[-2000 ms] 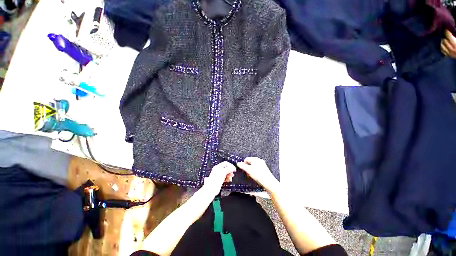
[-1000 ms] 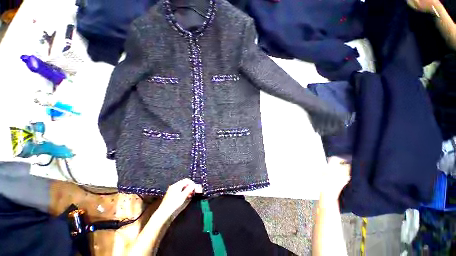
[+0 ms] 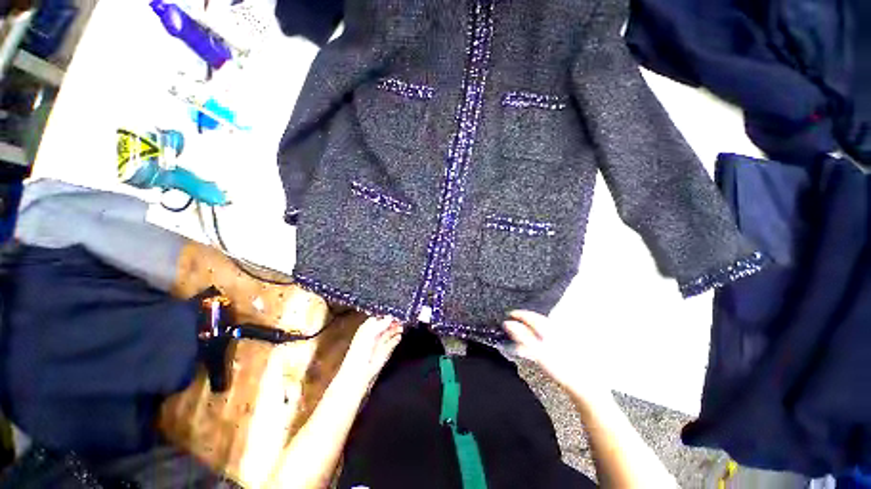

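A dark grey tweed jacket (image 3: 382,143) lies front up on the white table, with purple-and-white speckled trim down the front, on the pockets, cuff and hem. Its sleeve on the right is spread outward, the cuff over navy fabric. My left hand (image 3: 372,346) is at the hem, left of the front opening. My right hand (image 3: 537,344) is at the hem on the right, fingers on the trimmed edge. A small white spot shows at the bottom of the front trim. Whether either hand pinches the hem is unclear.
On the white table (image 3: 91,124), left, lie a purple bottle (image 3: 196,36), a pale blue tool (image 3: 214,116) and a teal corded tool (image 3: 172,172). A black corded tool (image 3: 218,334) lies on the wooden board (image 3: 272,382). Folded navy garments (image 3: 812,315) lie right.
The sleeve on the right, previously beside the body, was swung outward and now rests there. My right hand came back from the far right to the hem. The view has shifted.
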